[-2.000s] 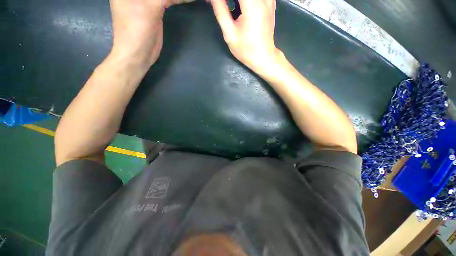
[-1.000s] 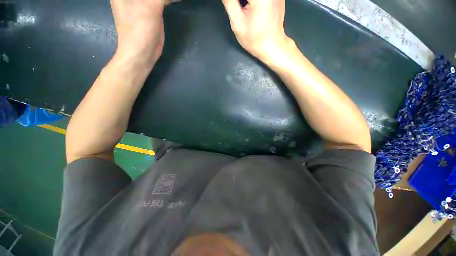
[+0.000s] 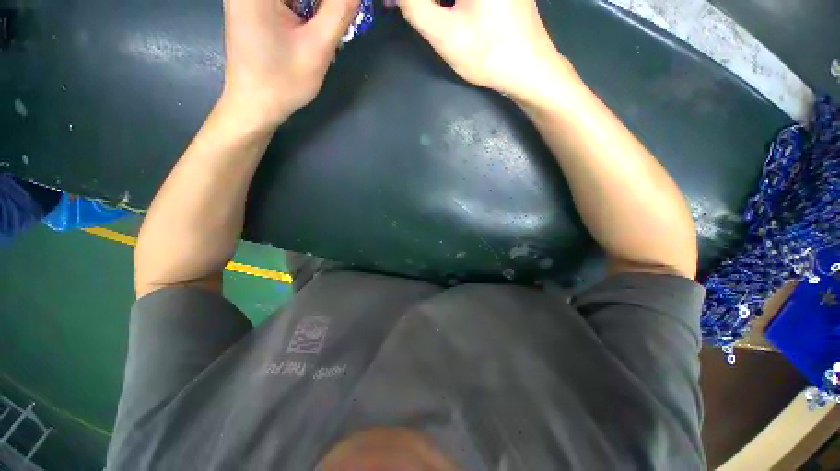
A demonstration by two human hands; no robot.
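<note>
My left hand (image 3: pixel 281 55) is at the top edge, cut off by it, with its fingers closed around a small bunch of blue lead wires (image 3: pixel 365 17) with silvery ring ends. My right hand (image 3: pixel 484 37) is at the top edge to the right, its fingertips mostly cut off. A tiny dark bit shows by its palm, and I cannot tell what it holds. Both hands are over the dark-green bench mat (image 3: pixel 387 175). A large heap of the same blue lead wires (image 3: pixel 787 221) hangs at the right end of the bench.
A pale metal rail (image 3: pixel 718 51) curves along the upper right. A blue plastic bin (image 3: pixel 815 322) and an open cardboard box (image 3: pixel 774 432) are at the lower right. A blue stool (image 3: pixel 83 212) and the green floor (image 3: pixel 64 313) with a yellow line are at the left.
The blue wire bunch has come into view in my left hand. Both hands appear slightly further right, as the whole view has shifted a little.
</note>
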